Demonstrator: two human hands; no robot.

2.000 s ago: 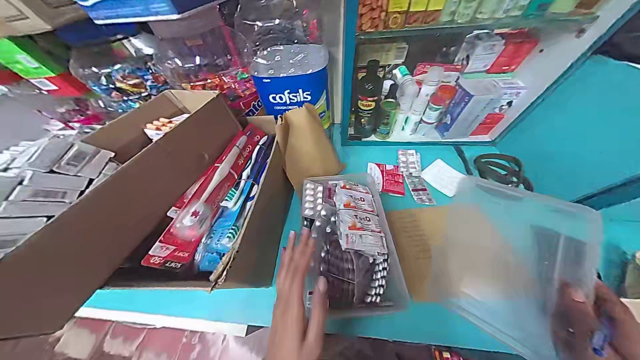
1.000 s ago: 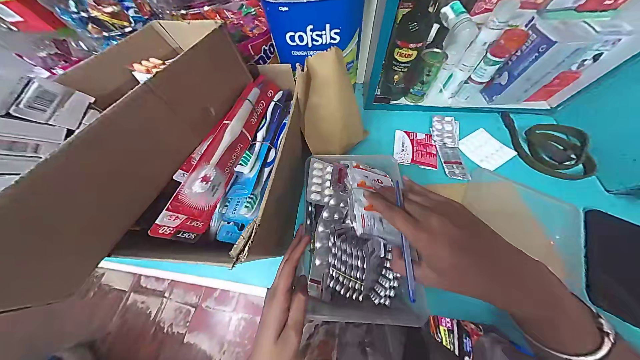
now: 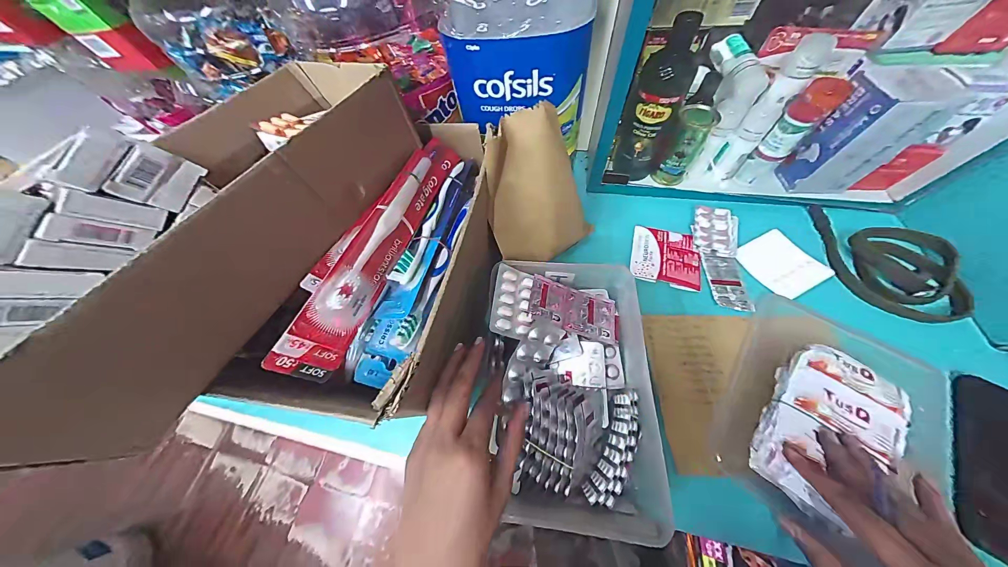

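My left hand (image 3: 465, 457) rests at the left wall of a clear plastic tub (image 3: 657, 480), fingers spread, fingertips touching the blister packs inside. The tub holds silver blister strips (image 3: 563, 433), some bound with a rubber band, and pink-and-silver tablet strips (image 3: 571, 307) near its far end. To the right, my right hand (image 3: 874, 488) lies on a stack of white-and-orange TusQ packets (image 3: 843, 402), which sits on the translucent plastic lid (image 3: 898, 354). Whether its fingers grip the stack is unclear. A blue pen seems to be under that hand, mostly hidden.
At left stands a cardboard box (image 3: 315, 197) with packaged toothbrushes (image 3: 370, 260). Behind the tub are a brown paper bag (image 3: 535, 189) and a Cofsils jar (image 3: 520, 71). Loose blister strips (image 3: 720, 256), a white paper (image 3: 783, 264), a coiled dark strap (image 3: 898, 272) and a glass cabinet are farther back.
My right hand has moved from the tub to the right, and the packets that lay in the tub are now on the lid. My left hand stays by the tub's left side.
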